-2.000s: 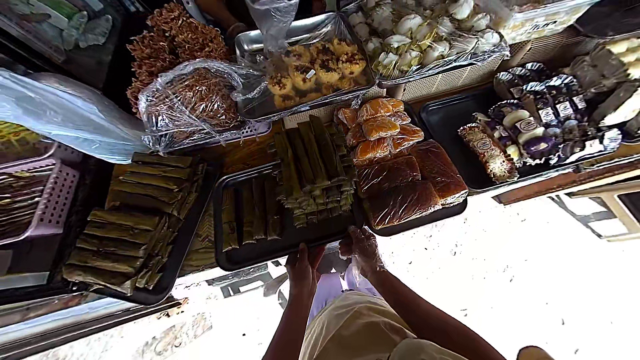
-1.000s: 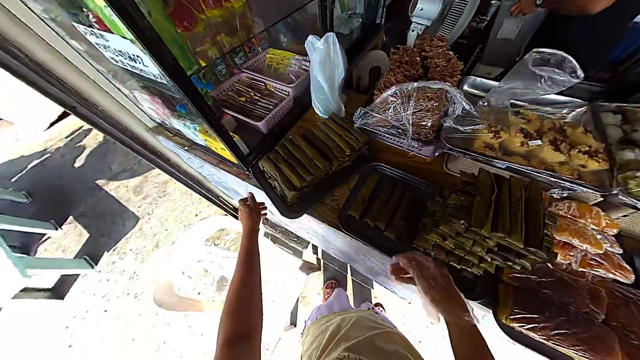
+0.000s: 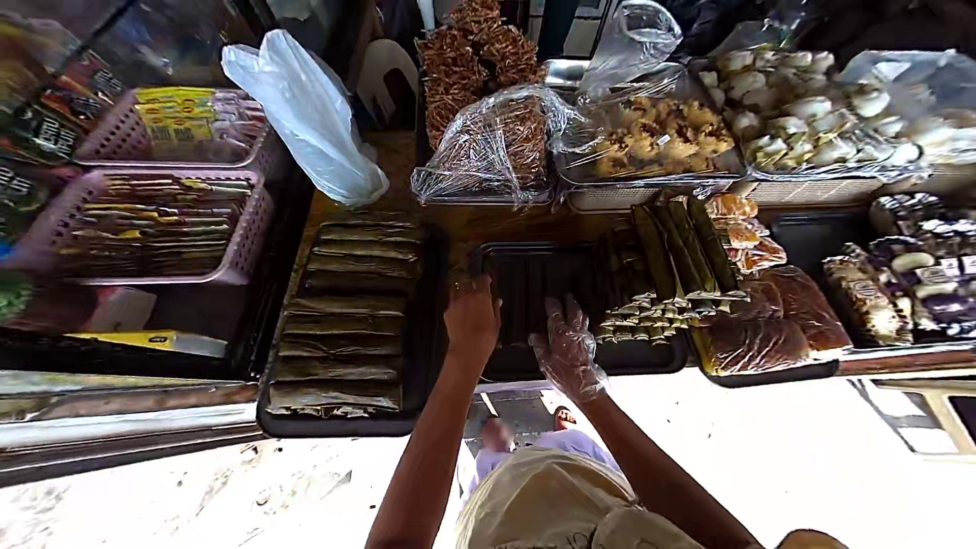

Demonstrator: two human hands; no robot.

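My left hand (image 3: 471,314), bare, is over the left edge of a black tray (image 3: 503,366); whether its fingers hold anything cannot be told. My right hand (image 3: 568,343), in a clear plastic glove, reaches over the same tray with its fingers spread, near dark leaf-wrapped rolls that are hard to make out. On that tray's right side, more leaf-wrapped rolls (image 3: 679,252) are stacked, some laid crosswise. Left of my left hand, a black tray (image 3: 419,396) bears a column of leaf-wrapped rolls (image 3: 343,328).
Pink plastic baskets (image 3: 259,221) of packets stand at the left, beside a pale plastic bag (image 3: 305,114). Behind the trays are plastic-covered fried snacks (image 3: 518,137), baked pieces (image 3: 663,137) and white items (image 3: 816,114). Wrapped brown slabs (image 3: 762,328) lie to the right.
The view has swung right since one second ago. My left hand has moved from beside the counter to the middle tray; my gloved right hand now reaches over that tray.
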